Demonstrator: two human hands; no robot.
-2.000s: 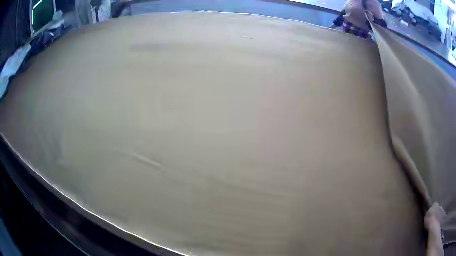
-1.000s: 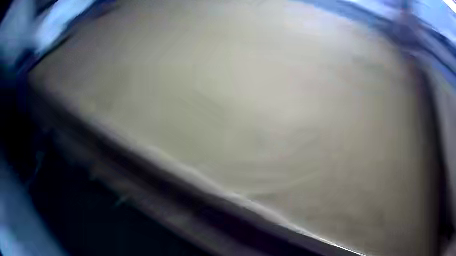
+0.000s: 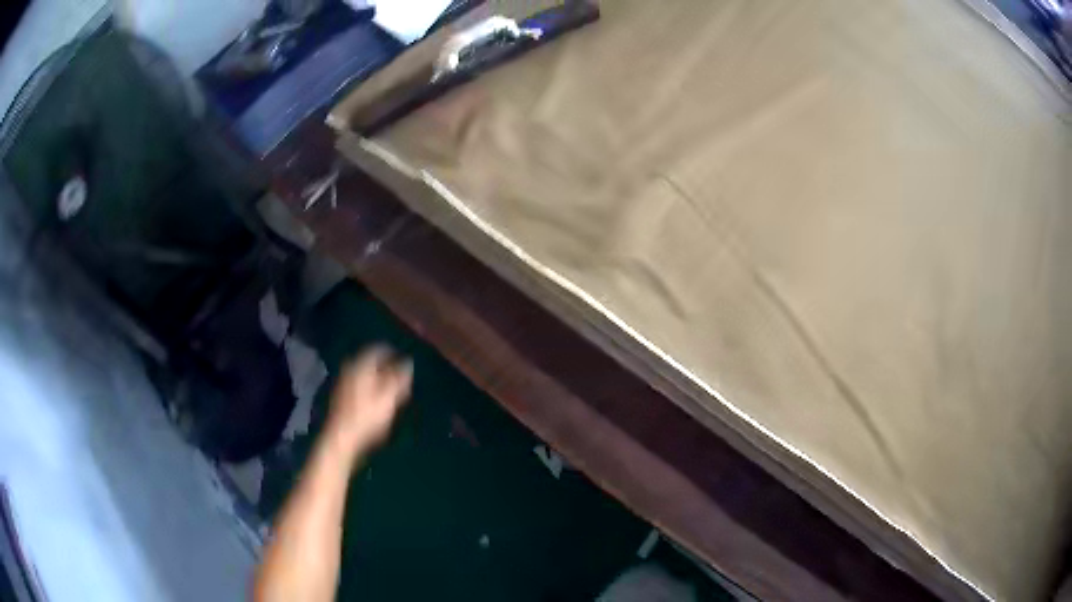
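Observation:
The tan fabric [image 3: 823, 235] lies on a stack on the table, with soft folds and a thin dark line across its top. Its pale edge [image 3: 611, 318] runs along the near side. A dark flat weight [image 3: 411, 104] with a shiny silver-white part [image 3: 488, 38] lies across the stack's far left end. My left hand [image 3: 374, 394] is over the floor aisle, left of the table and apart from the fabric. It is blurred, with fingers seemingly curled; no held thing can be made out. My right hand is not in view.
The brown table rim [image 3: 506, 353] runs diagonally beside the green floor [image 3: 435, 506], which has pale scraps. A black floor fan [image 3: 129, 176] stands at left. Small thin metal snips [image 3: 321, 188] lie on the rim near the corner. Navy fabric [image 3: 306, 82] lies beyond the stack's end.
The view has swung left to the table's end, bringing the weight, fan and aisle into sight. My left hand has appeared. The hand and lifted fabric at the right are out of view.

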